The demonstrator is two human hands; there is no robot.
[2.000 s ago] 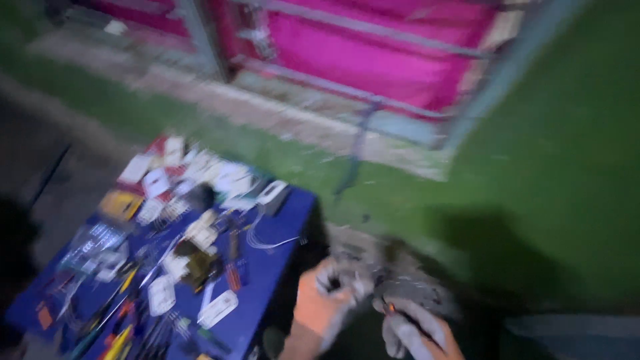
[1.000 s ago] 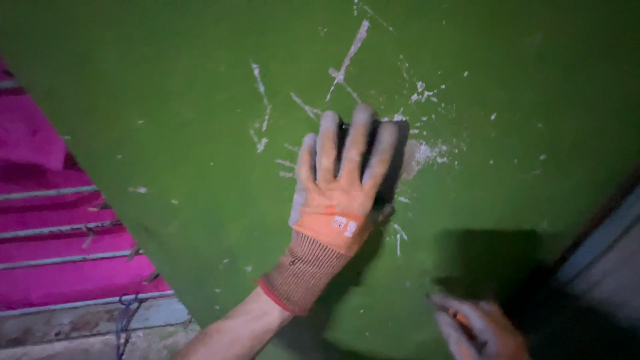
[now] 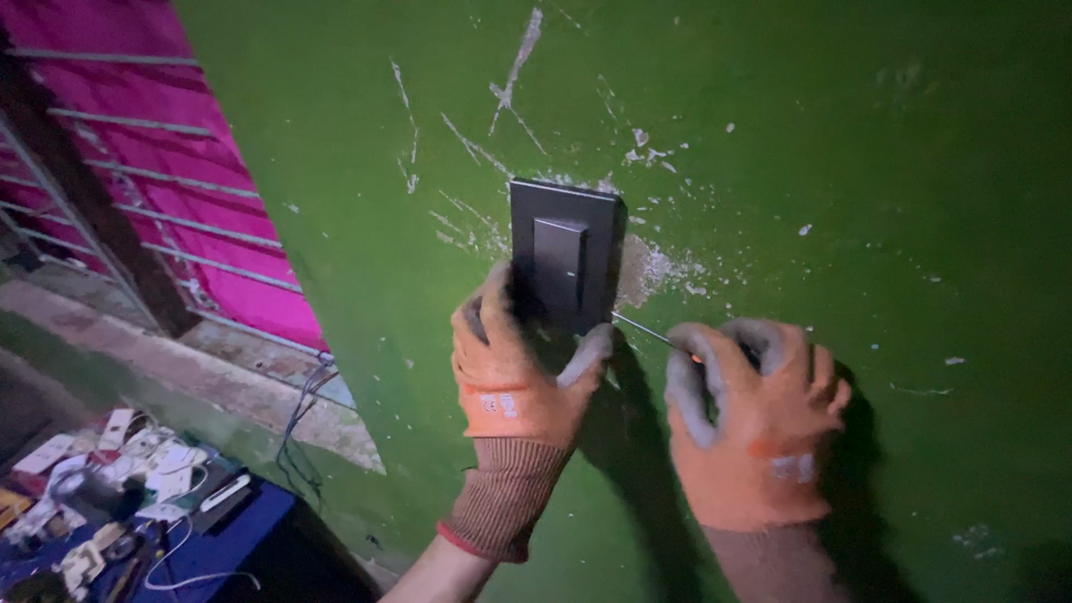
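A dark grey wall switch with one tall rocker (image 3: 563, 255) is on the green wall, its right side standing slightly off the surface. My left hand (image 3: 532, 360), in an orange and grey work glove, holds the lower left part of the plate, thumb at its bottom edge. In my gloved right hand (image 3: 749, 402) is a thin screwdriver (image 3: 643, 328); its shaft points up and left, and its tip meets the plate's lower right edge. The handle is mostly hidden by my fingers. Bare plaster (image 3: 641, 268) shows beside the plate.
At lower left, a blue-topped table (image 3: 243, 532) carries electrical parts, tools and a white cable (image 3: 180, 544). Above it is a window with metal bars (image 3: 201, 188) over pink cloth (image 3: 251, 280). Dark wires (image 3: 301, 410) hang from the sill's corner.
My left hand has moved down from the middle of the wall to the switch's lower part, uncovering the plate. My right hand has come up, bringing the screwdriver to the plate's edge.
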